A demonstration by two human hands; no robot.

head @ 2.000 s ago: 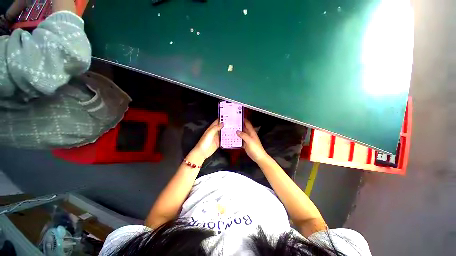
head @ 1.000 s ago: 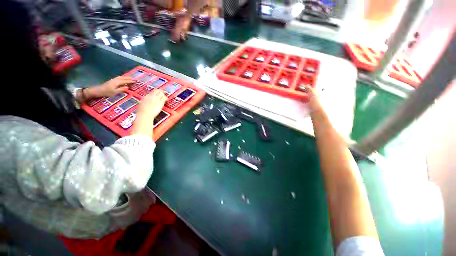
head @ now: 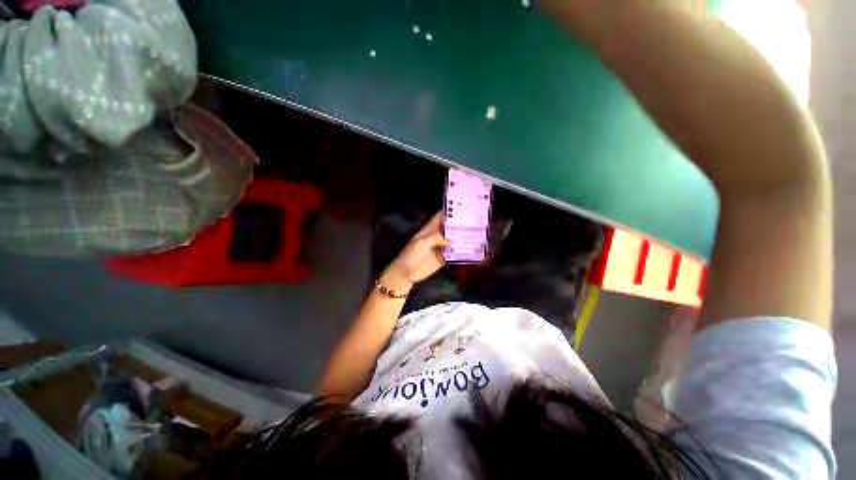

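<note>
A slim personal smartphone (head: pixel 467 216) with a large lit pinkish screen lies just below the table edge, above my lap. My left hand (head: pixel 427 251) holds it from its left side and lower end, with a beaded bracelet on the wrist. My right forearm crosses the upper right of the view, bent large and close to the camera. My right hand is cut off by the top edge of the picture, so what it does is hidden.
The green table (head: pixel 375 89) has small pale scraps on it. A person's grey sleeve (head: pixel 103 75) is at the upper left. A red stool-like object (head: pixel 263 234) stands below the table. Orange-red trays (head: pixel 657 265) are at the right. A box with items (head: pixel 122 403) is at the lower left.
The view has swung from the tabletop trays and batteries back down to my lap. My right arm still reaches over the table. Two seconds ago both hands held the smartphone; now only the left does.
</note>
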